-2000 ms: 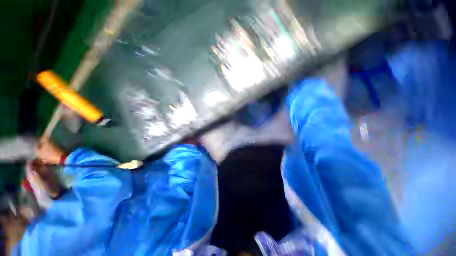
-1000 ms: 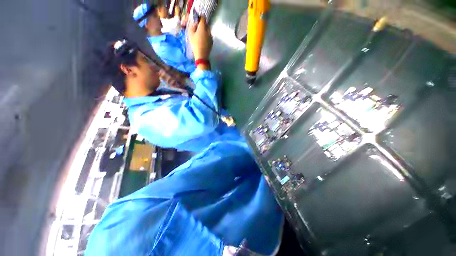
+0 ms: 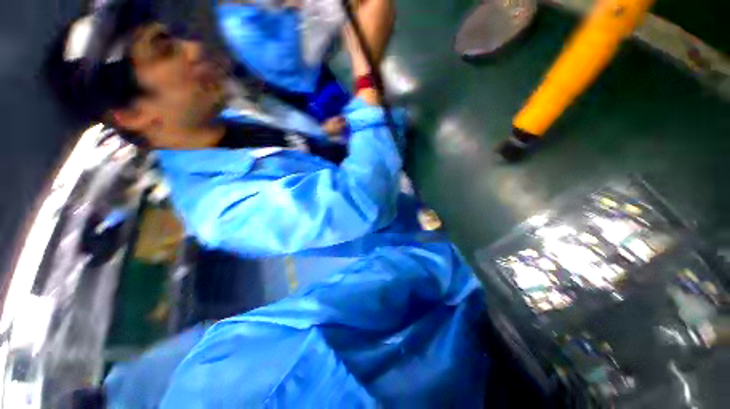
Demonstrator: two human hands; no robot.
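Observation:
The clear blister tray (image 3: 520,319) lies on the dark green mat (image 3: 472,192) at the lower right, blurred. Several small silver and blue-green boards (image 3: 588,256) lie in its pockets. An electric screwdriver (image 3: 578,72) with a yellow-orange handle and dark tip slants down toward the tray from the upper right. Neither of my hands shows. A blue smock sleeve (image 3: 352,327), which appears to be my left, runs across the lower middle, and its end is not visible as a hand.
A seated person in a blue smock (image 3: 280,196) is at the left, with a red band (image 3: 365,82) on the raised wrist. A black cord with a cream connector (image 3: 430,220) hangs beside them. A round grey disc (image 3: 495,28) is at the top. Another blue-clothed person (image 3: 268,44) is behind.
The view has turned and shifted left. The neighbour appears larger, and the tray has moved to the lower right of the picture. The screwdriver now appears further right and more slanted.

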